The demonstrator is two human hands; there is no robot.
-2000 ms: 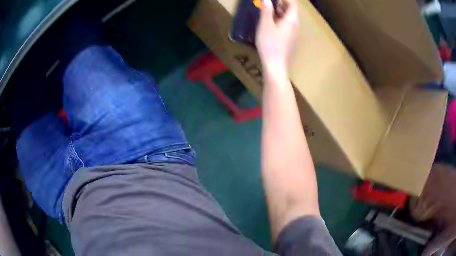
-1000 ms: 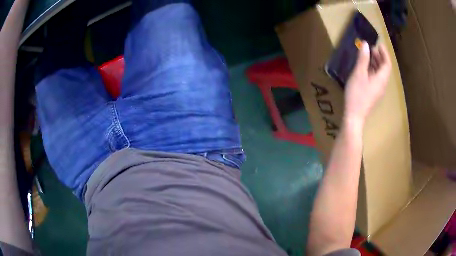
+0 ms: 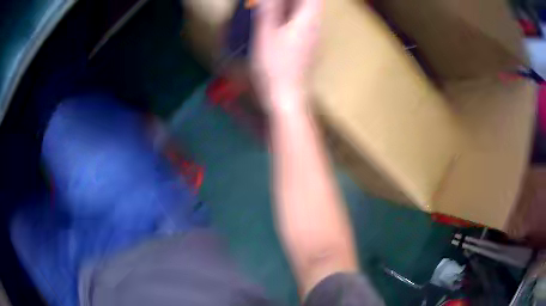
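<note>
My right hand (image 3: pixel 284 51) is blurred and cut off by the top edge, over the near flap side of the large carton (image 3: pixel 383 101). It holds a dark, flat smartphone (image 3: pixel 238 33), which shows only in part, with a small orange spot at its upper end. The carton is brown, open and tilted in view, with its flaps spread out. My left hand is not in view.
My legs in blue jeans (image 3: pixel 102 167) are at the left. A red stool (image 3: pixel 227 92) stands on the green floor (image 3: pixel 239 209) beside the carton. A curved pale edge (image 3: pixel 36 42) is at the upper left. Metal parts (image 3: pixel 494 248) and another person's bare skin are at the lower right.
The camera view has swung, so the carton and my right arm sit further left than one second ago. The phone is still in my right hand. My left forearm has left the picture.
</note>
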